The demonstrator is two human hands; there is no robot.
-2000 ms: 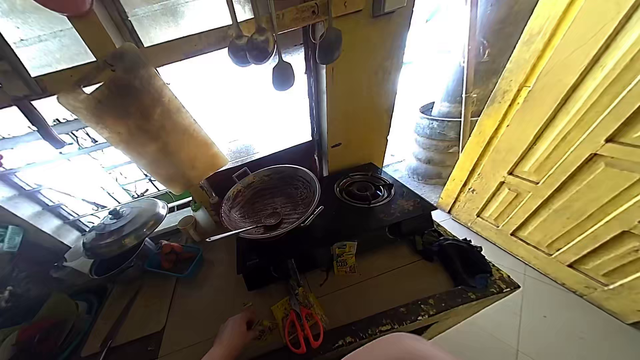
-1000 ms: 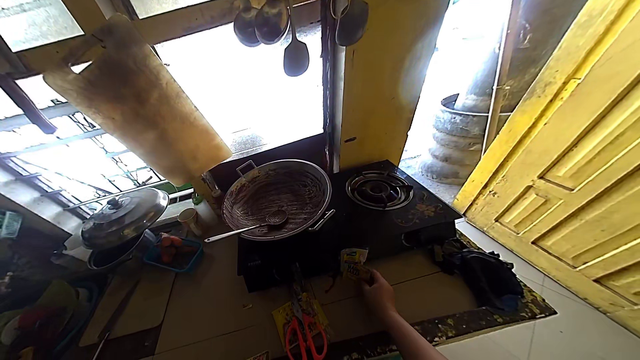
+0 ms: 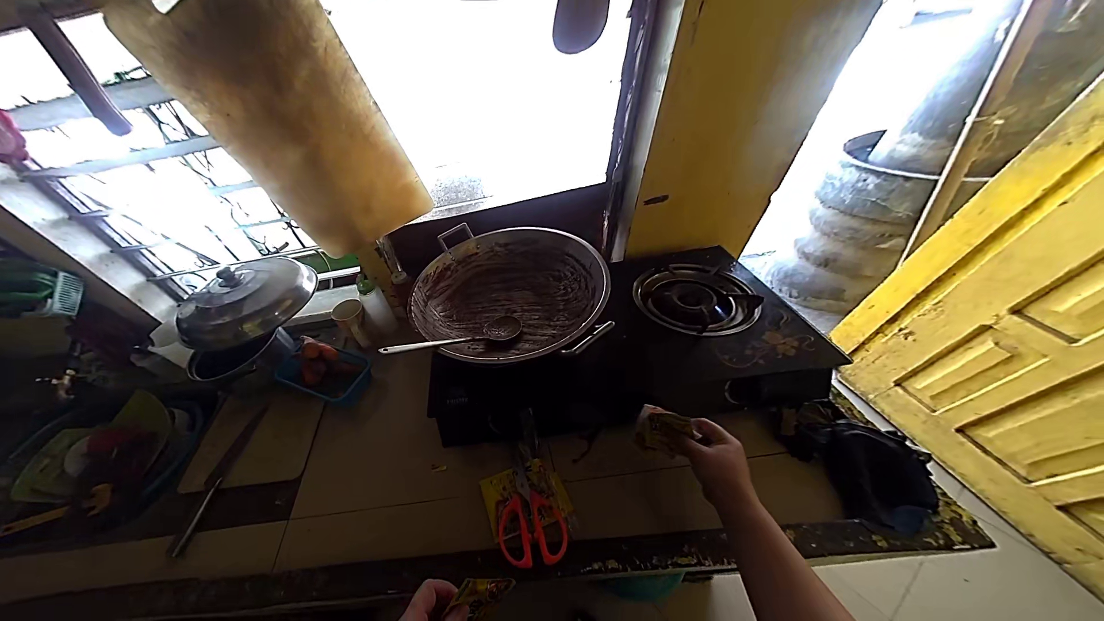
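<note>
My right hand [image 3: 720, 457] pinches a small yellow sachet [image 3: 662, 431] above the tiled counter, in front of the black gas stove [image 3: 535, 401]. At the bottom edge my left hand [image 3: 431, 601], partly cut off, holds another yellow packet [image 3: 483, 593]. Between the hands, scissors with orange handles [image 3: 532, 528] lie on a yellow packet [image 3: 496, 496]. A wide metal wok [image 3: 535, 276] with dark residue stands on the stove's left side, a ladle [image 3: 502, 328] resting in it. The right burner [image 3: 697, 299] holds no pan.
On the left are a lidded pot [image 3: 246, 302], a blue basket [image 3: 347, 388] with orange-red pieces, a cutting board [image 3: 289, 440] with a knife [image 3: 233, 453], and a basin of dishes [image 3: 185, 470]. A black cloth-like bundle [image 3: 880, 474] lies right. A yellow door [image 3: 1000, 345] stands beyond.
My right hand has lifted the yellow sachet from the counter by the stove. My left hand, out of view a second ago, now shows at the bottom with a packet. The view is closer.
</note>
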